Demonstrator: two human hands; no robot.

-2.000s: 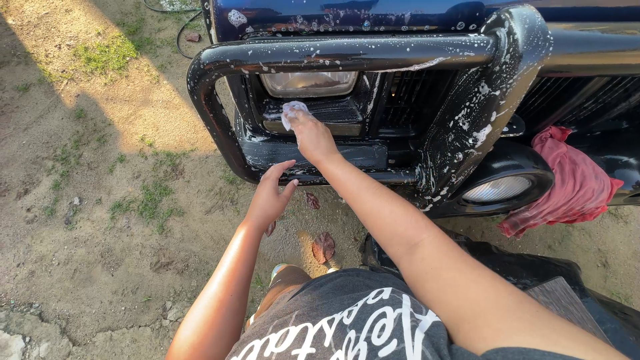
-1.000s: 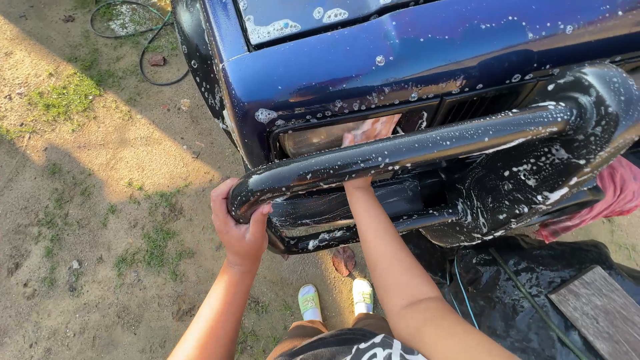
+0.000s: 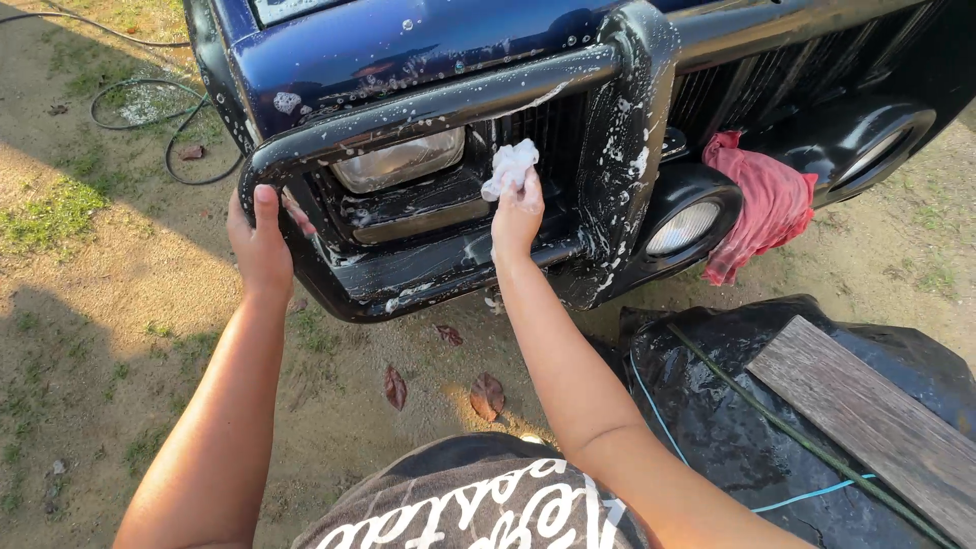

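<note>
My left hand [image 3: 261,245] grips the outer left bend of a black tubular bull bar [image 3: 442,107] on the front of a dark blue vehicle [image 3: 320,61]. In my right hand [image 3: 520,217] is a white, soapy cloth or sponge [image 3: 511,168], held inside the bar's frame in front of the grille, just right of the rectangular headlight [image 3: 404,162]. Soap suds streak the bar, its upright plate [image 3: 629,145] and the lower panel. A round auxiliary lamp [image 3: 682,229] is to the right, with a wet red cloth [image 3: 759,202] draped beside it.
At the lower right, a weathered wooden plank [image 3: 862,419] lies on black plastic sheeting [image 3: 709,396], crossed by a green rope [image 3: 785,427] and a light blue cord. A hose [image 3: 171,145] curls on the sandy ground at the upper left. Dry leaves [image 3: 486,396] lie below the bar.
My left hand has come from below the bar onto its outer bend. My right hand, behind the top tube by the headlight a second ago, is now in front of the grille, farther right.
</note>
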